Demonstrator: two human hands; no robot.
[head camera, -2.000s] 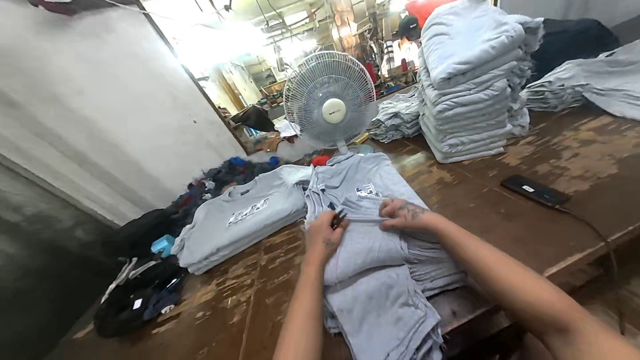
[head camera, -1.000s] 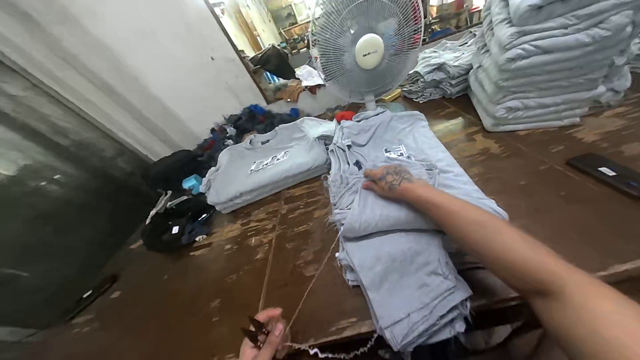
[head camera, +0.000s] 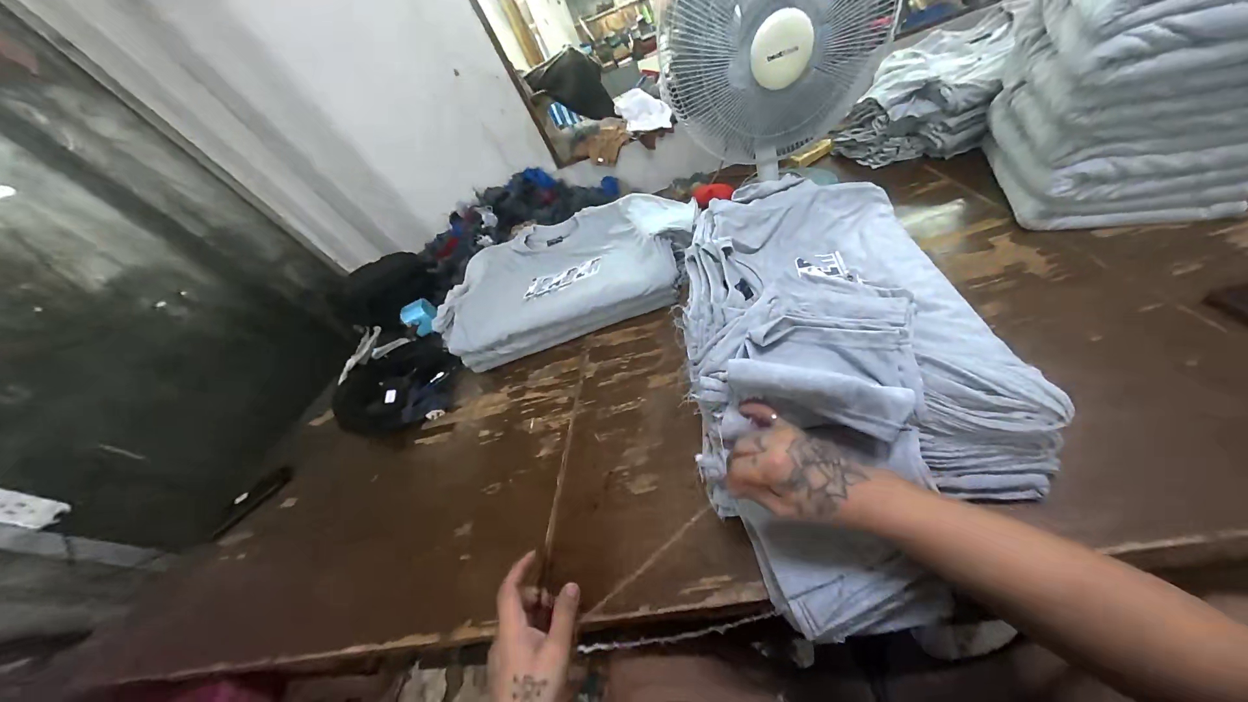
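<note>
My right hand (head camera: 795, 473), tattooed, grips the folded edge of the top grey sweatshirt (head camera: 829, 390) on a pile. Under that fold lie several more grey garments (head camera: 985, 429) in a layered stack, with a white print on the chest. My left hand (head camera: 531, 629) is low, over the table's front edge, thumb and forefinger apart; a small dark patch shows between them, and whether it is the snips is unclear. A whitish frayed thread (head camera: 673, 639) runs from beside it to the pile's lower end.
A folded grey sweatshirt stack (head camera: 565, 283) lies left of the pile. Behind are a table fan (head camera: 780, 58), dark scraps (head camera: 526, 200) and a red item (head camera: 714, 193). Tall folded grey stacks (head camera: 1121, 127) stand right. A black bundle (head camera: 390, 390) lies left on the worn brown table (head camera: 468, 507).
My left hand, on the pile with dark thread snips two seconds ago, has moved down and left to the table's front edge. My right hand has moved lower on the pile.
</note>
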